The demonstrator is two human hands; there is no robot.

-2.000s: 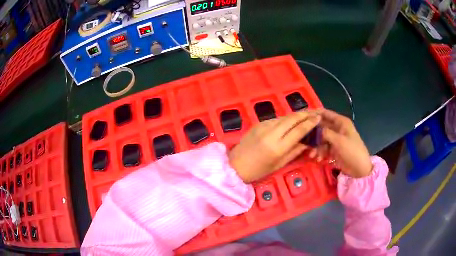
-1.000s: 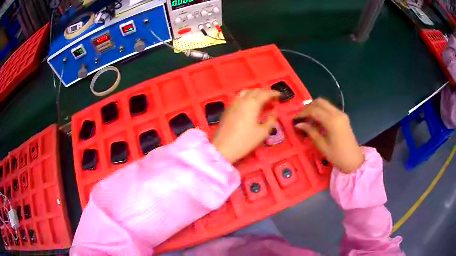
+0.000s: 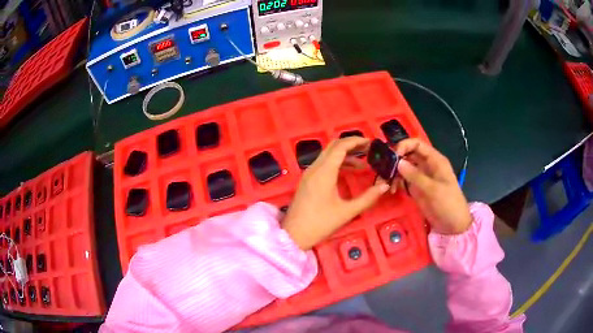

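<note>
A smartwatch body (image 3: pixel 383 159) is held tilted above the right part of the red compartment tray (image 3: pixel 286 112), its dark screen showing a small green mark. My left hand (image 3: pixel 331 192) grips its left side between thumb and fingers. My right hand (image 3: pixel 434 185) pinches at its right edge, where a thin dark lead shows; the exact hold there is partly hidden. Black screen-up watch bodies (image 3: pixel 264 166) sit in the upper rows. Watch backs (image 3: pixel 354 253) with dark round centres lie in the lower row. My forearms cover part of the tray.
A blue controller box (image 3: pixel 175 49), a light grey power supply (image 3: pixel 286 29) and a pale ring (image 3: pixel 163 101) stand behind the tray. Another red tray (image 3: pixel 65 253) with a white cable is at left. A thin cable with a blue end (image 3: pixel 462 177) loops at right. A blue stool (image 3: pixel 558 198) is beyond.
A second ago my hands were apart, low over the tray. Now they meet at a raised watch body. The power supply's green digits changed to 0.202. The view has shifted slightly.
</note>
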